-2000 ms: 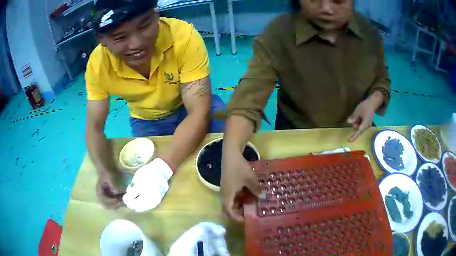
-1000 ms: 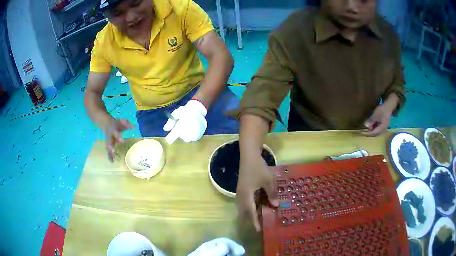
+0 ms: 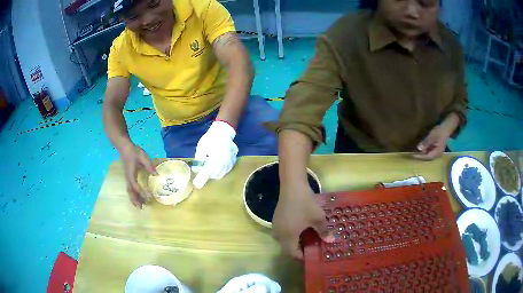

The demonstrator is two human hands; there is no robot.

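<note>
A white knit glove (image 3: pixel 250 283) shows at the bottom edge, cut off by it. It appears to be my left hand; whether it holds anything is hidden. My right hand is out of the picture. Left of the glove stands a white plastic cup (image 3: pixel 150 279) with a few small dark bits inside, also cut off. To the right lies a red-orange pocketed tray (image 3: pixel 378 252) with two blocks of round pockets. The hand (image 3: pixel 301 220) of the person in brown grips its left edge.
A person in yellow holds a bare hand (image 3: pixel 136 171) and a gloved hand (image 3: pixel 216 153) at a small cream bowl (image 3: pixel 171 200). A wide bowl (image 3: pixel 248 213) holds black small parts. Several plates, including one with grey-green parts (image 3: pixel 475 243), cluster right. A pale packet (image 3: pixel 404 182) lies behind the tray.
The yellow-shirted person's hands have moved back from the table's front to the small bowl. The dark strip seen at the bottom glove is out of view. The whole view has shifted slightly.
</note>
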